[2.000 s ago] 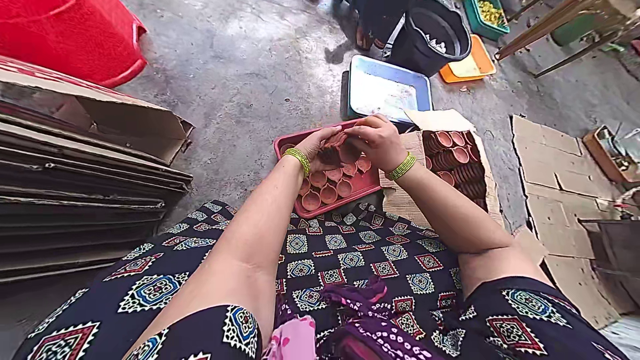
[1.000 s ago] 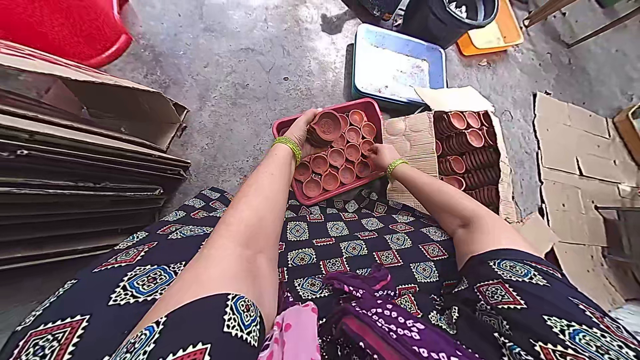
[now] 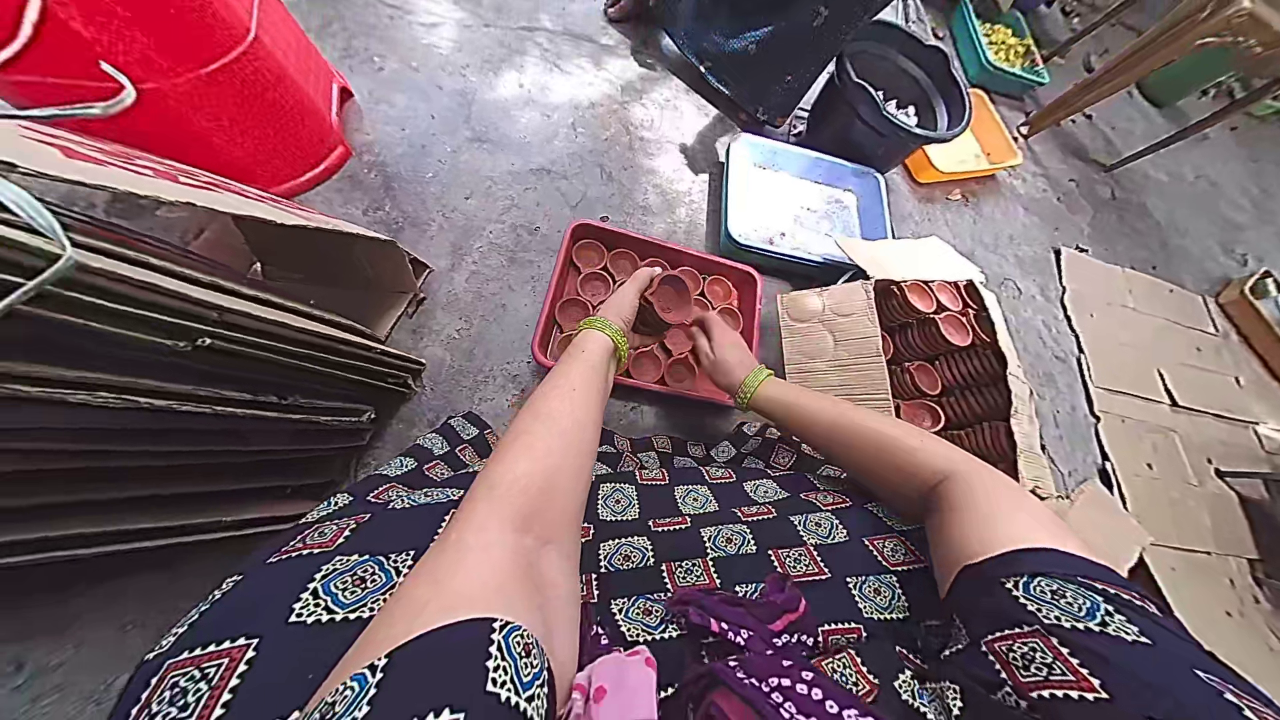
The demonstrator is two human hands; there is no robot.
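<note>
A red plastic tray on the floor holds several small clay cups in rows. My left hand is over the middle of the tray, shut on a stack of clay cups whose top cup faces me. Close to the stack's right side, my right hand has its fingers at a small clay cup; whether it grips that cup is hard to tell. Right of the tray, a cardboard box holds tightly packed rows of clay cups.
Folded cardboard boxes are piled at the left, below a red plastic tub. Behind the tray stand a blue-rimmed basin, a black bucket and an orange tray. Flattened cardboard lies at the right. Part of another person shows at the top.
Two seconds ago both hands were together at the tray's far edge; now they are over its middle. My left hand still holds clay cups. More cups show at the tray's left side than one second ago.
</note>
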